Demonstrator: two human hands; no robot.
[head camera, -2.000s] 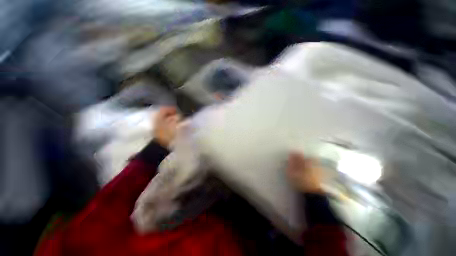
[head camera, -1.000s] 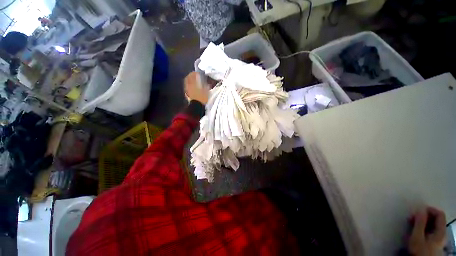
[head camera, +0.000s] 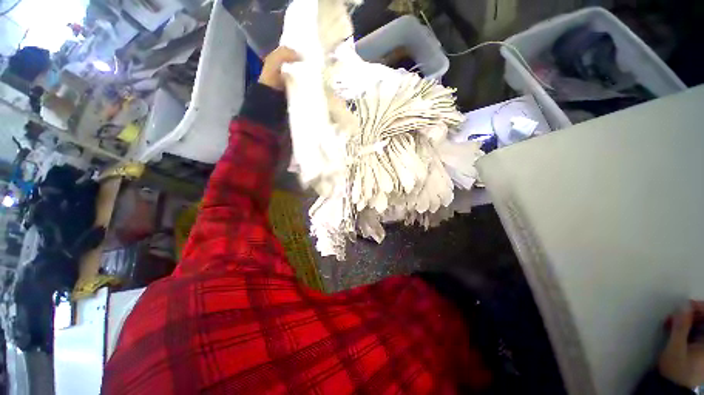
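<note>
My left hand (head camera: 279, 68) is closed on a white-cream bundle of cut pieces (head camera: 307, 116) and holds it up at its left edge, with the bundle's top cut off by the frame. Other fanned bundles of cut pieces (head camera: 405, 139) lie in a pile just right of it, gathered at the middle. My right hand (head camera: 685, 347) is at the lower right edge by the pale table (head camera: 617, 208), partly cut off, with fingers bent; I cannot tell if it holds anything.
A large white bin (head camera: 202, 100) stands at the upper left. A small white tub (head camera: 432, 48) and a larger tub with dark cloth (head camera: 533, 81) stand behind the pile. A yellow crate (head camera: 297, 235) is below my left arm. Cluttered goods fill the far left.
My left hand has moved up and a little left and now holds a bundle raised from the pile. The view has shifted slightly. My right hand is nearer the right edge.
</note>
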